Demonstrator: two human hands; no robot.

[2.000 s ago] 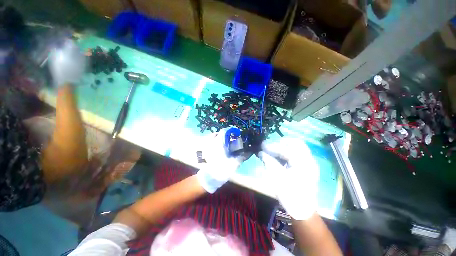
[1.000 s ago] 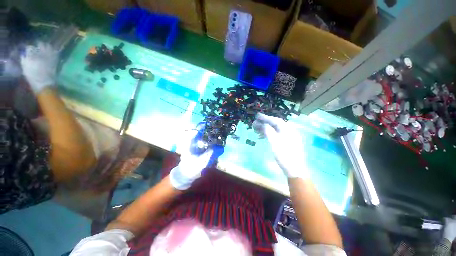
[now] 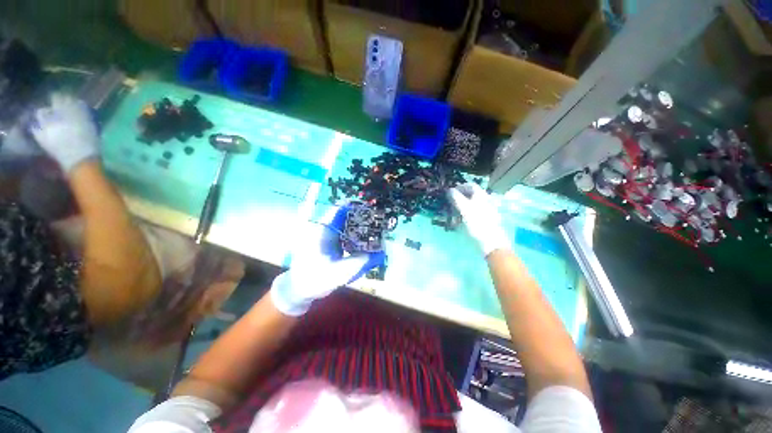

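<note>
My left hand point(image 3: 317, 266), in a white glove with blue on the palm side, holds a clump of small black plastic parts point(image 3: 364, 228) near the mat's front edge. My right hand point(image 3: 478, 216), in a white glove, has its fingertips at the right side of the pile of black parts point(image 3: 389, 179). Whether its fingers grip a part cannot be told. The pile lies spread on the pale turquoise mat point(image 3: 440, 283). A small dark piece lies apart on the mat, right of my left hand.
A hammer point(image 3: 214, 186) lies left of centre, with a second parts pile point(image 3: 173, 120) beyond it. Blue bins point(image 3: 417, 125) and a phone point(image 3: 383, 76) stand behind. A grey post point(image 3: 584, 97) slants at right, near a metal profile point(image 3: 595, 275). A neighbour's gloved hand point(image 3: 66, 131) is at left.
My left hand first came away from my right, its clump now in view, and has since shifted slightly left. My right hand has moved from the front of the pile to its right side.
</note>
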